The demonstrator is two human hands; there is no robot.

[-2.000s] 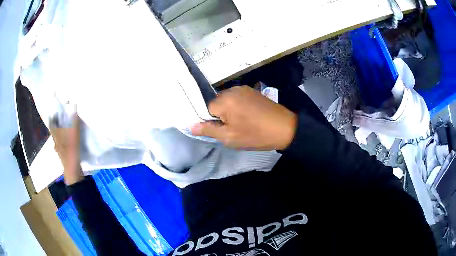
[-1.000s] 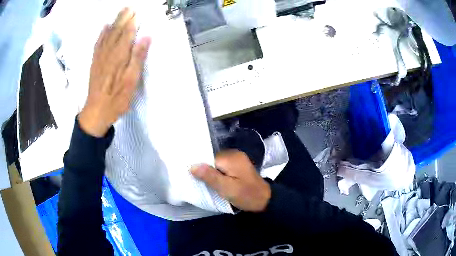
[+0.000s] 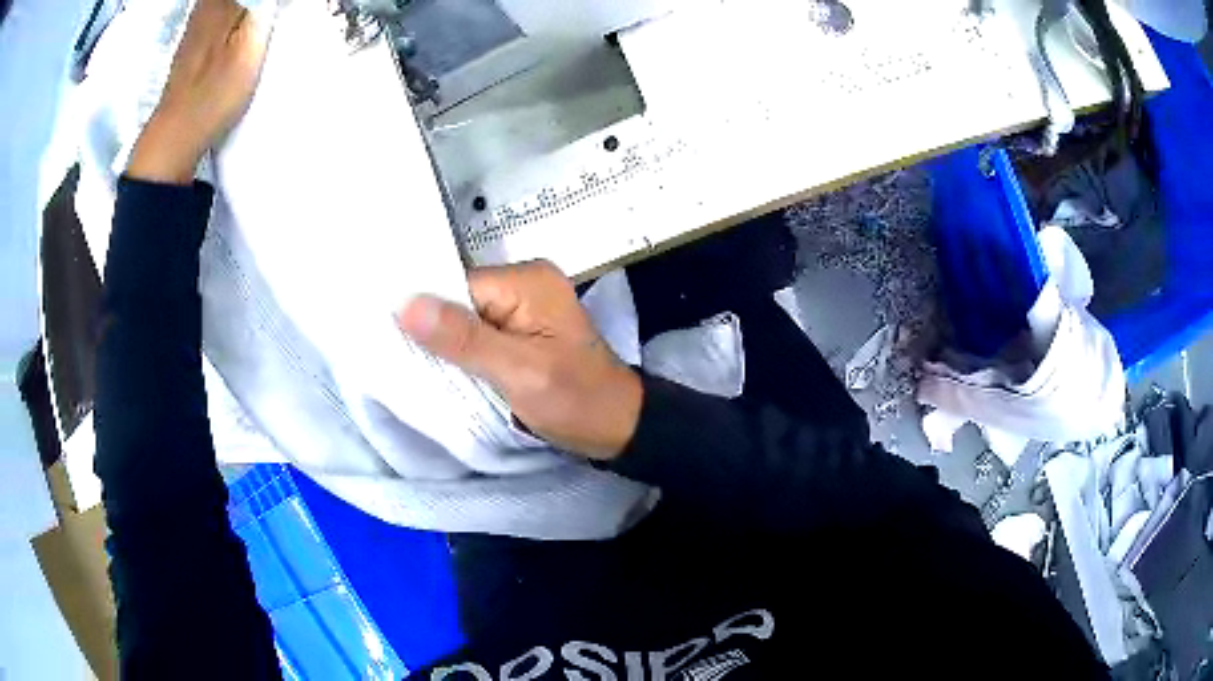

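Observation:
A white garment piece [image 3: 333, 253] of fine-ribbed cloth lies over the left part of the machine table and hangs down over my lap. My right hand [image 3: 532, 349] grips its right edge, thumb on top and fingers under. My left hand [image 3: 213, 83] is at the upper left on the cloth, fingers bent; its fingertips are cut off by the top edge, so its hold cannot be told. Metal parts of the needle area [image 3: 366, 24] show beside the cloth at the top.
The white machine table [image 3: 745, 146] has a printed ruler scale and a tan edge. Dark and pale strips [image 3: 1058, 67] hang over its right end. Blue crates stand below left [image 3: 313, 572] and at right [image 3: 991, 253]. Grey garment pieces [image 3: 1131, 506] lie on the floor at right.
My left hand has moved up and left over the cloth and its fingers have bent. My right hand has moved up and left with the cloth edge. The ruler scale shows more clearly.

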